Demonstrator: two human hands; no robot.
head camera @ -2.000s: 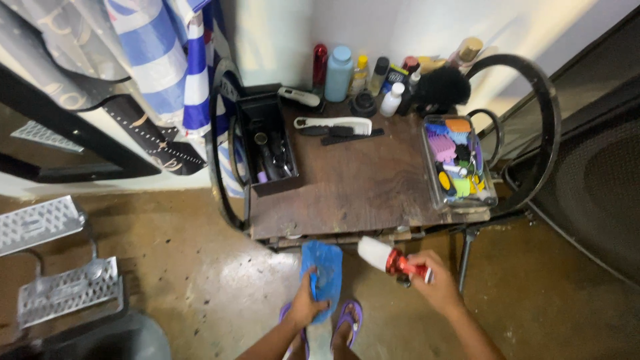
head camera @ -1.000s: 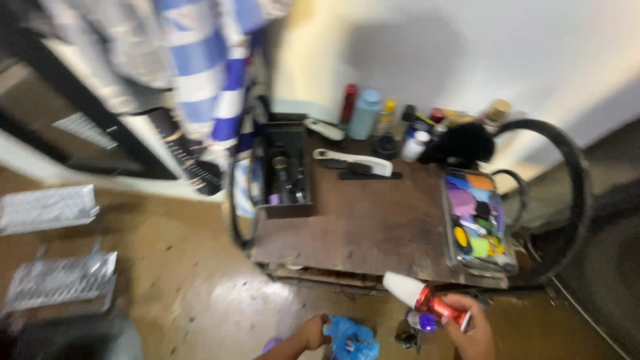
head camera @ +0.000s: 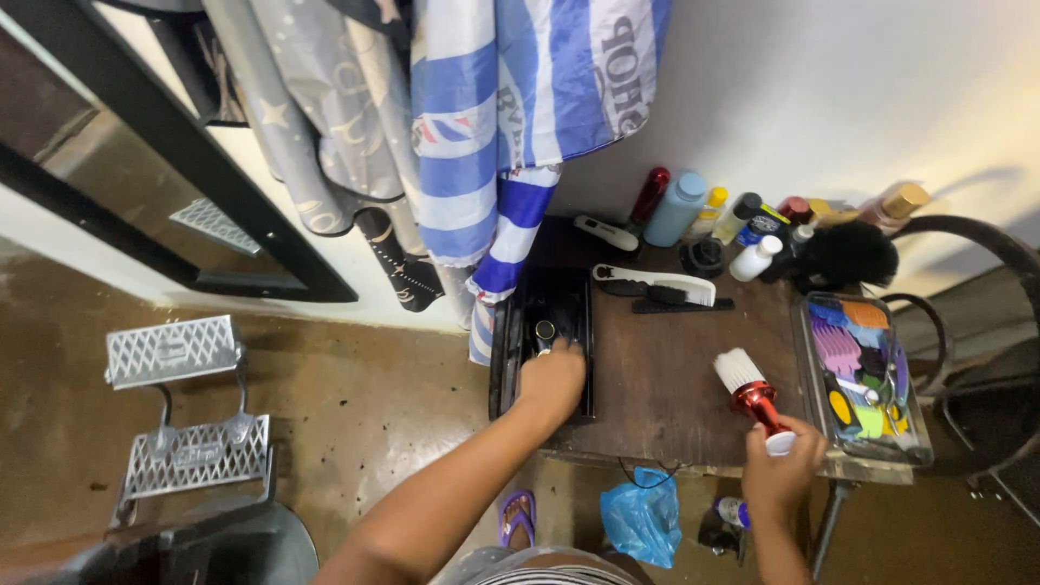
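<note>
My left hand reaches down into a black open box at the left end of the wooden table. A hair clipper with a round gold-rimmed part lies in the box by my fingers; whether they grip anything I cannot tell. My right hand holds a neck duster brush by its red handle, white bristles up and to the left, over the table's front right. Beside it stands a clear tray of coloured clipper guards. A white comb and a black comb lie behind.
Bottles, a light blue one among them, and a black bushy brush line the table's back. Barber capes hang at the left above the box. A blue plastic bag is below the table's front edge. A metal footrest stands at left.
My left hand has let go of the blue plastic item it held and moved into the black box. The brush in my right hand now points more upward. The view has shifted left.
</note>
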